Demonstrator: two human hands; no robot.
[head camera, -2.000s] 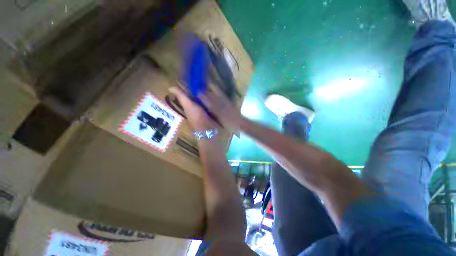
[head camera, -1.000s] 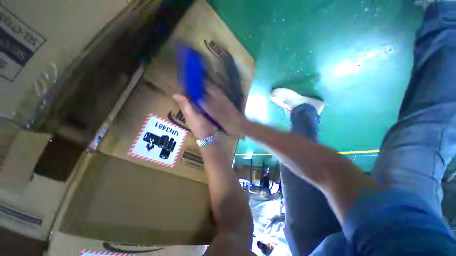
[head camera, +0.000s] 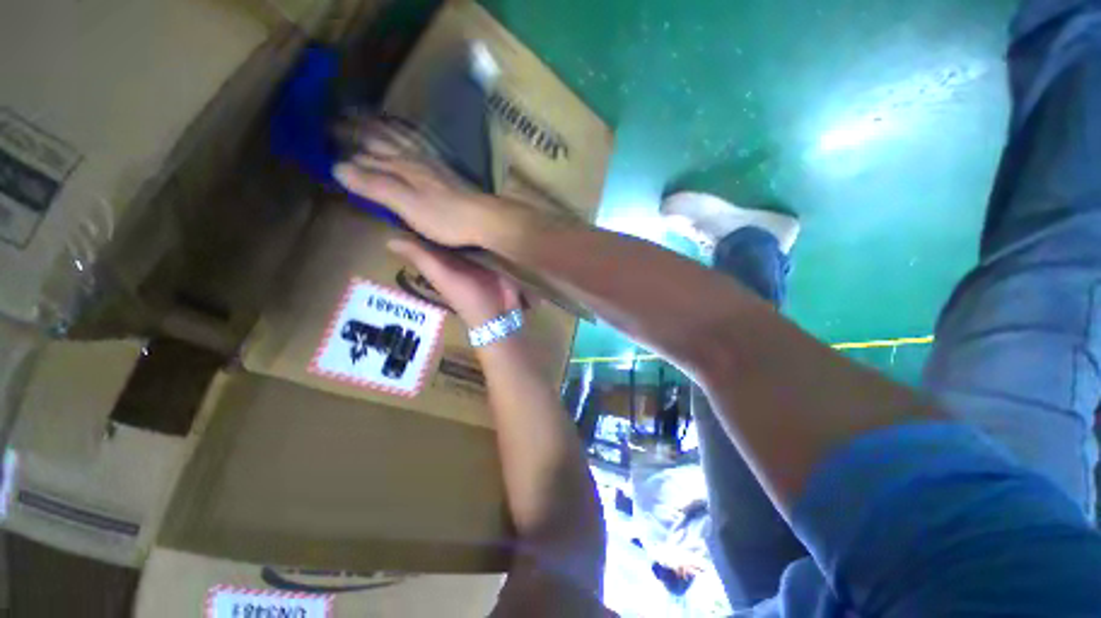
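An open brown carton (head camera: 549, 139) with black print stands before me, flaps spread. A white UN3481 battery label (head camera: 377, 338) with a red-striped edge is on it. My right hand (head camera: 423, 193) is at a blurred blue and black hand-held tool (head camera: 304, 115) over the dark opening; its fingers look stretched along it and the exact grip is blurred. My left hand (head camera: 465, 284), with a metal wrist band, lies lower on the carton, partly behind the right forearm; its fingers are mostly hidden.
More cartons stand at left (head camera: 73, 447) and at the bottom (head camera: 398, 594), one with another label. Glossy green floor (head camera: 724, 85), a yellow line and my legs are at right. Clear tape or film glints at left.
My right hand and the blue tool have moved left, toward the carton's opening, and the right forearm now crosses over the left hand. The left hand has stayed nearly in place.
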